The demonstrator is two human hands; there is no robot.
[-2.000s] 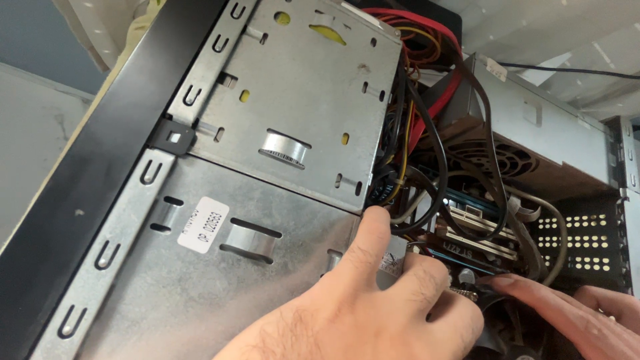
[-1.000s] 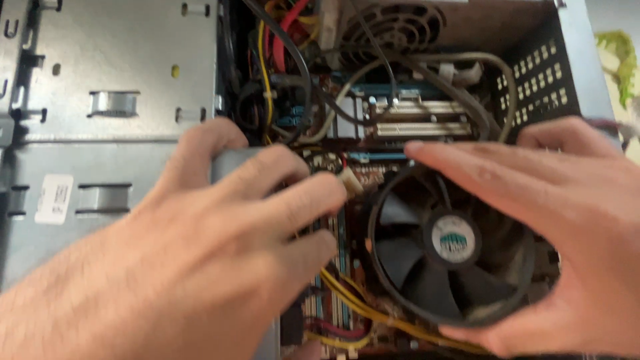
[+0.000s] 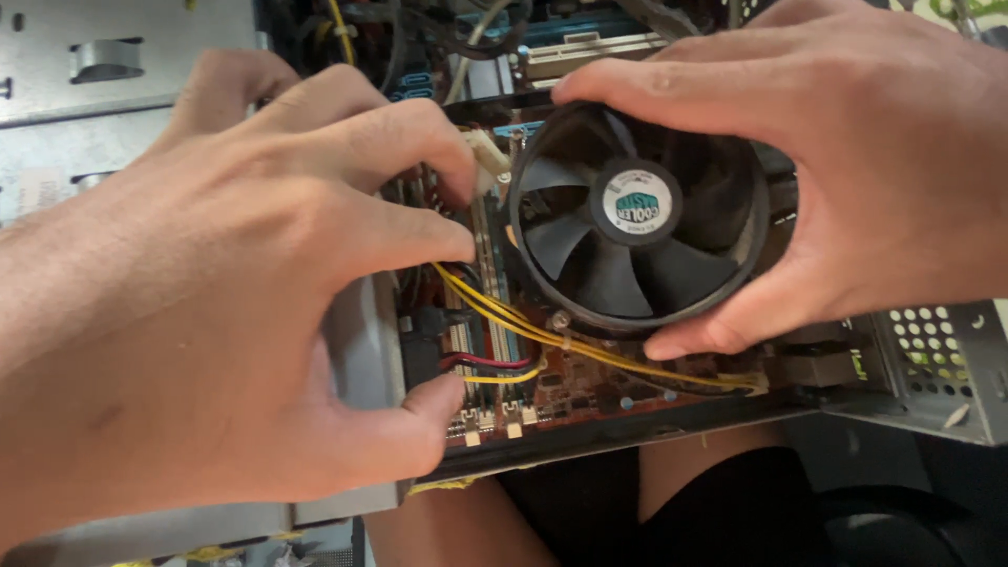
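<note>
A black Cooler Master CPU fan (image 3: 634, 216) sits over the motherboard (image 3: 583, 394) inside an open computer case. My right hand (image 3: 835, 181) is curved around the fan's right side, fingers at its upper rim and thumb at its lower rim. Left of the fan, my left hand (image 3: 291, 236) reaches over the case edge with its fingers bent and spread from the thumb, near the memory slots (image 3: 492, 276). Its fingertips are close to a white plastic connector (image 3: 487, 155); whether they touch it cannot be told. Yellow and black wires (image 3: 520, 319) run below the fan.
The metal drive cage (image 3: 47, 47) and side plate lie at the left. Dark cables (image 3: 472, 35) cross above the board. A perforated metal panel (image 3: 929, 339) stands at the lower right. The case's lower rim (image 3: 630, 441) runs above the person's legs.
My right hand, lower right two seconds ago, is now around the fan. My left hand has gone from the drive cage's edge to over the board's left part. The view has shifted and come closer.
</note>
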